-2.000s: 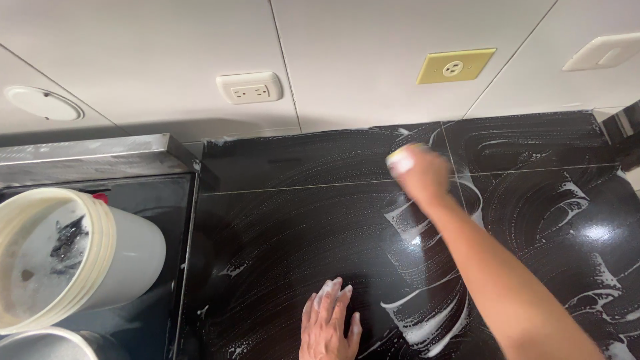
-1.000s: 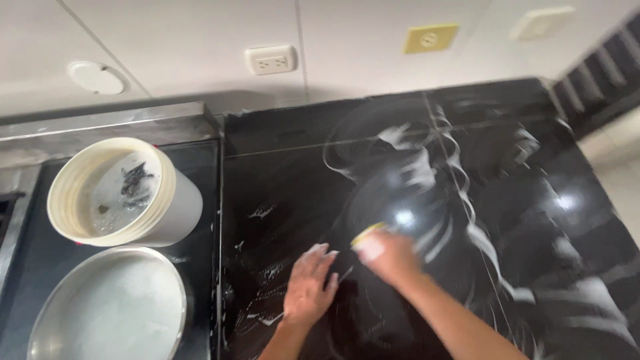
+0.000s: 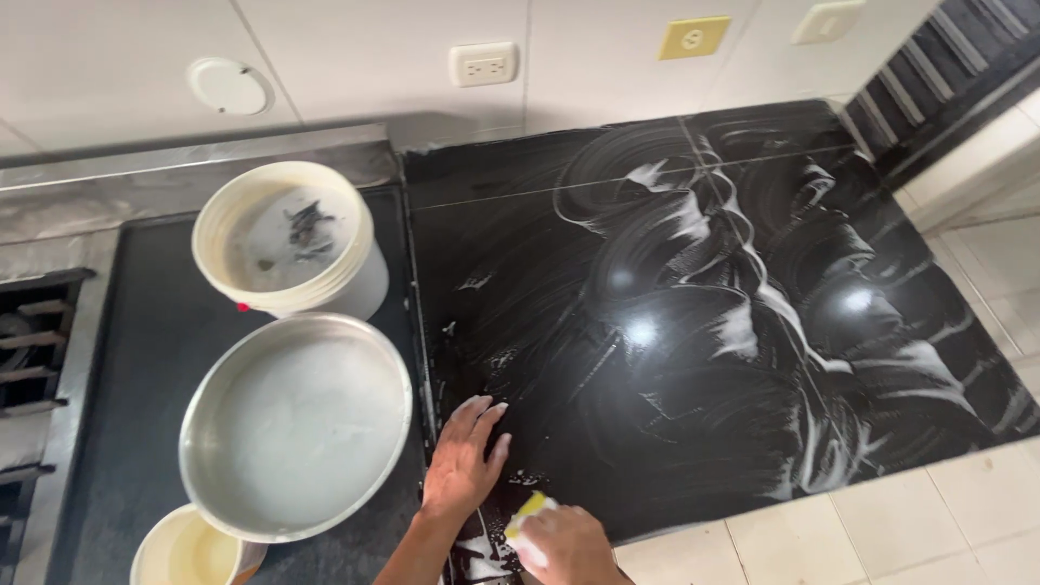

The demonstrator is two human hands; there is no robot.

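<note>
My right hand (image 3: 569, 546) grips a yellow sponge (image 3: 526, 513) covered in white foam, at the near left edge of the glossy black tiled countertop (image 3: 561, 341). My left hand (image 3: 465, 455) lies with fingers spread on the counter's left edge, just beyond the sponge and to its left, holding nothing. White soap suds (image 3: 780, 305) streak the counter in curved swirls. Left of my hands stands a round metal pan (image 3: 296, 422) of cloudy, whitish liquid. Behind it is a cream plastic bucket (image 3: 370, 276) with foamy liquid and a dark, wet clump inside.
A small tub (image 3: 150, 552) of yellowish liquid sits at the lower left, near the stove grates (image 3: 32, 341). Two outlets, one white (image 3: 483, 65) and one yellow (image 3: 693, 37), are on the tiled wall. Pale floor tiles (image 3: 780, 543) border the counter's front and right.
My right hand has moved with the sponge from the back of the counter to its near left edge. The view has shifted, bringing the pan and small tub into sight.
</note>
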